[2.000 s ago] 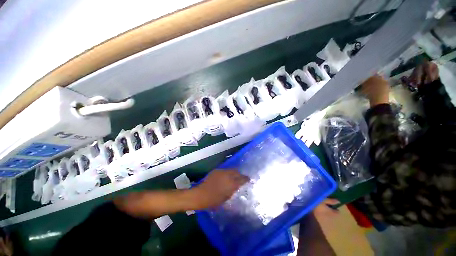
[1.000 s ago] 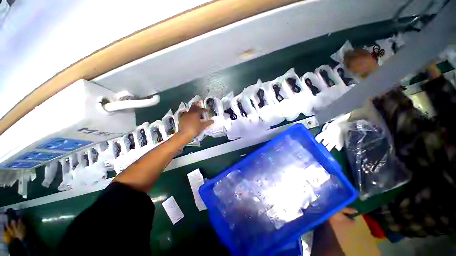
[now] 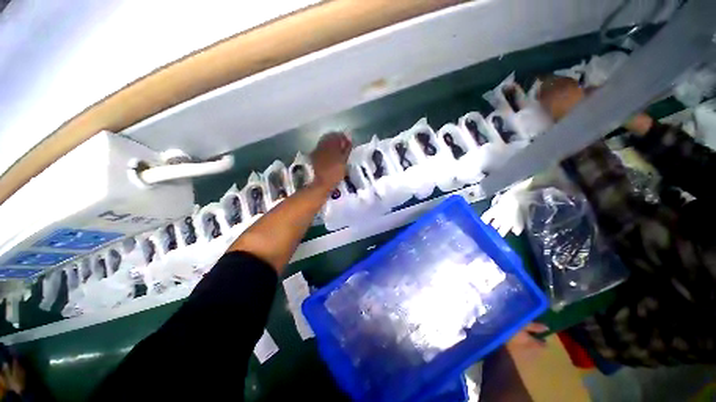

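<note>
White pouches (image 3: 377, 188) stand in a close row on the green worktop, a small dark looped product (image 3: 378, 163) showing in each. My left hand (image 3: 331, 157) is over the middle of the row, at the pouches' upper ends. Its fingertips are blurred, and I cannot tell if it holds anything. A blue tray (image 3: 334, 357) in front of the row holds many small clear, shiny pieces (image 3: 440, 302). My right hand (image 3: 524, 336) is at the tray's lower right edge, mostly hidden below it, and holds the tray.
A white rail (image 3: 310, 245) runs between row and tray. White slips (image 3: 298, 302) lie left of the tray. A white box (image 3: 86, 208) stands at left. At right are a clear bag of dark parts (image 3: 573, 243), a grey slanting bar and another person's hand (image 3: 560, 96). A carton lies below.
My left hand has moved from the tray to the pouch row, then rightward and up along it. The tray has shifted slightly with the view; my right hand stays at it.
</note>
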